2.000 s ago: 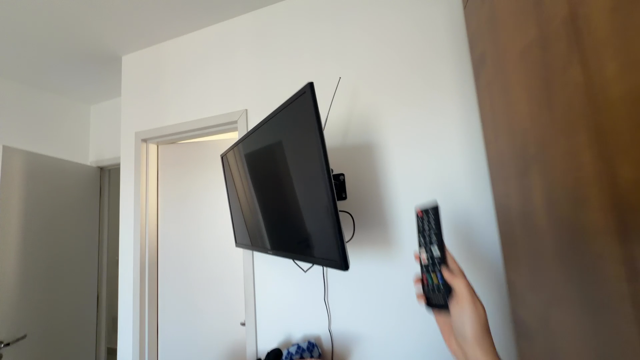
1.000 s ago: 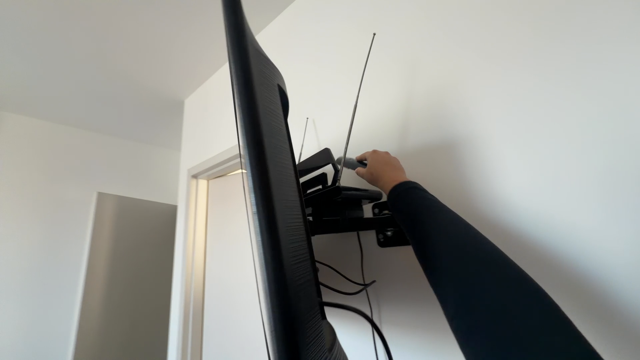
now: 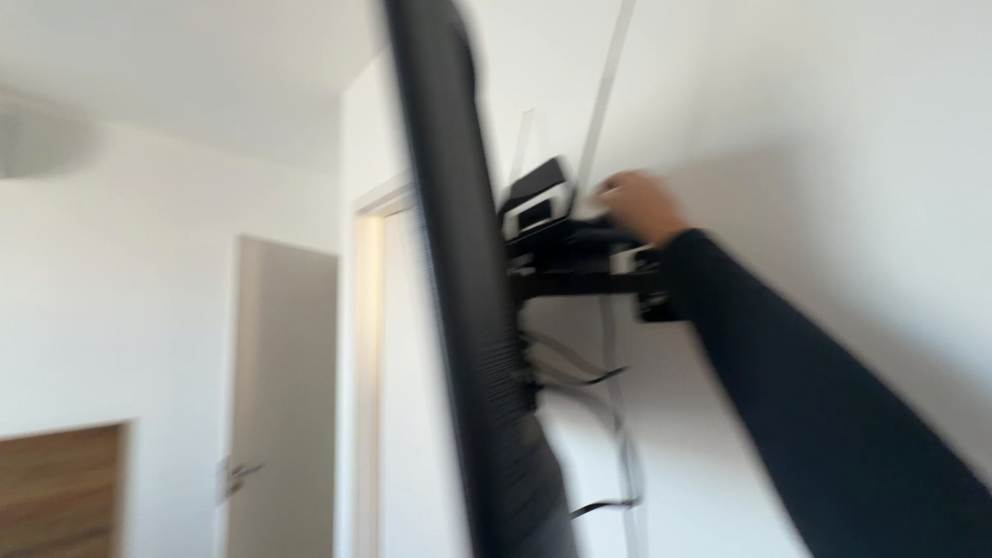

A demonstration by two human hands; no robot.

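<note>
My right hand (image 3: 642,208), in a dark long sleeve, reaches in from the lower right to the black wall bracket (image 3: 589,284) behind the television (image 3: 473,310). The fingers are blurred and bent beside the base of a rod antenna (image 3: 608,93); whether they hold anything cannot be told. Left of the hand a black object with a rectangular opening (image 3: 535,203) rests above the bracket. The television is seen edge-on, its back toward the wall. My left hand is out of view.
Black cables (image 3: 608,395) hang behind the television. A white door frame (image 3: 368,341) stands beyond it, and farther left are a door (image 3: 287,395) with a lever handle and a wooden panel (image 3: 62,488). The wall is at the right.
Two seconds ago a hand held up a black remote control before the television; the remote is not seen now. The view has moved to the television's side, with my right hand behind it.
</note>
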